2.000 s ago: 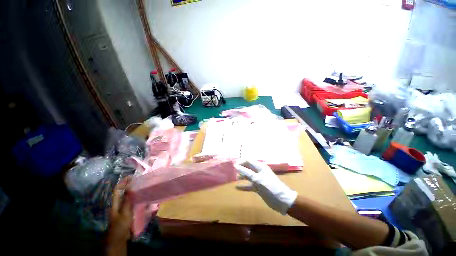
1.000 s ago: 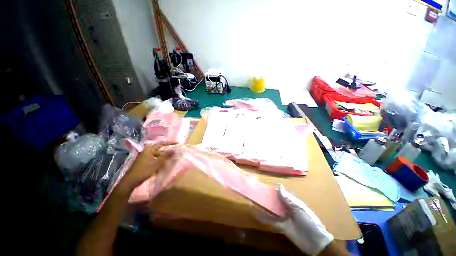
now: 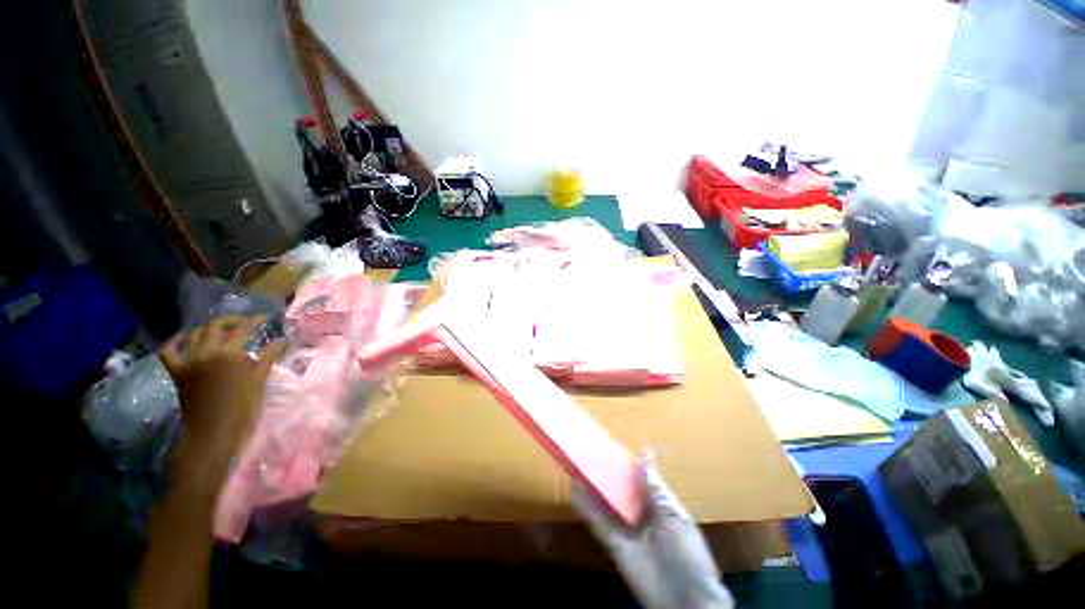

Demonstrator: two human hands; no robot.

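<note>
A pink L-shaped part (image 3: pixel 541 410) is held over the brown cardboard sheet (image 3: pixel 446 458), its short bent end at the upper left. My right hand (image 3: pixel 657 541), in a white glove, holds the lower end of its long arm. My bare left hand (image 3: pixel 223 363) is off the part, at the left over crumpled clear bags and pink bagged parts (image 3: pixel 292 434); whether it grips a bag is unclear. Pale pink bagged parts (image 3: pixel 583 312) lie side by side on the back of the cardboard.
At the right are a pale blue cloth (image 3: pixel 827 371), a red-orange and blue ring (image 3: pixel 920 355), small bottles (image 3: pixel 831 312), a taped carton (image 3: pixel 982 494) and a dark flat object (image 3: pixel 854 535). Red trays (image 3: pixel 779 214) stand at the back right. A blue object (image 3: pixel 66 327) is at far left.
The clear bag is no longer over the held part, which now shows bare. My left hand has moved left, away from it. My right hand has moved slightly left and down with the part.
</note>
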